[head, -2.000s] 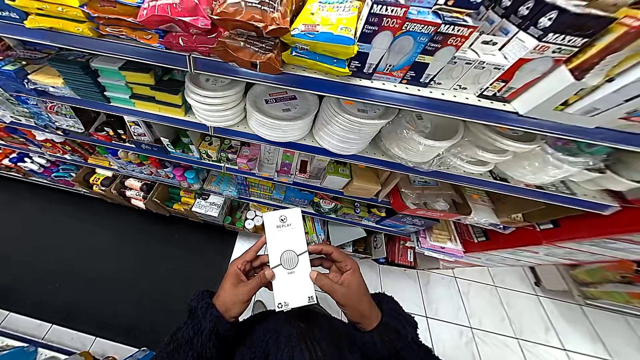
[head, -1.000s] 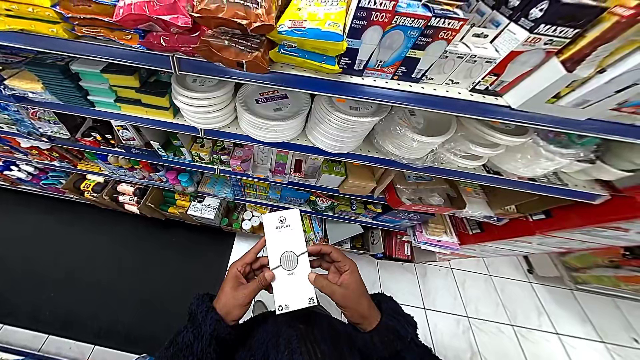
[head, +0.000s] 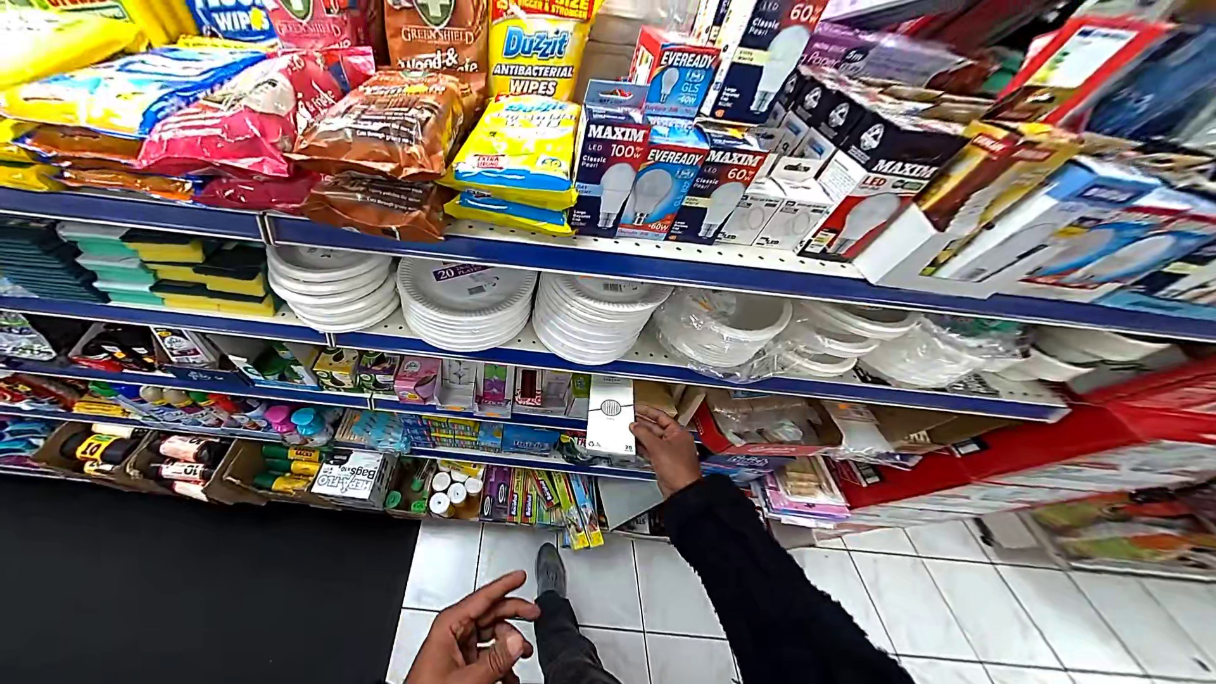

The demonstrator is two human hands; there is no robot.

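Observation:
My right hand (head: 667,448) reaches out to the shelving, its fingers on the right edge of a white box (head: 611,418) with a round striped mark. The box's top end lies just under the blue edge of the plate shelf, beside small cartons on the lower shelf. Whether the box rests on that shelf cannot be told. My left hand (head: 475,632) is held low over the tiled floor, fingers spread and nothing in it. Stacks of white disposable plates (head: 465,304) stand on the shelf above the box.
Light bulb boxes (head: 608,157) and wipe packets (head: 518,147) fill the upper shelf. Bin bag rolls in cartons (head: 180,461) sit low at left. Wrapped bowls (head: 727,323) are right of the plates. My shoe (head: 550,570) stands on white tiles before the shelving.
Both hands held the white box near my body before. My left hand has let go, and my right hand has carried the box forward to the shelving.

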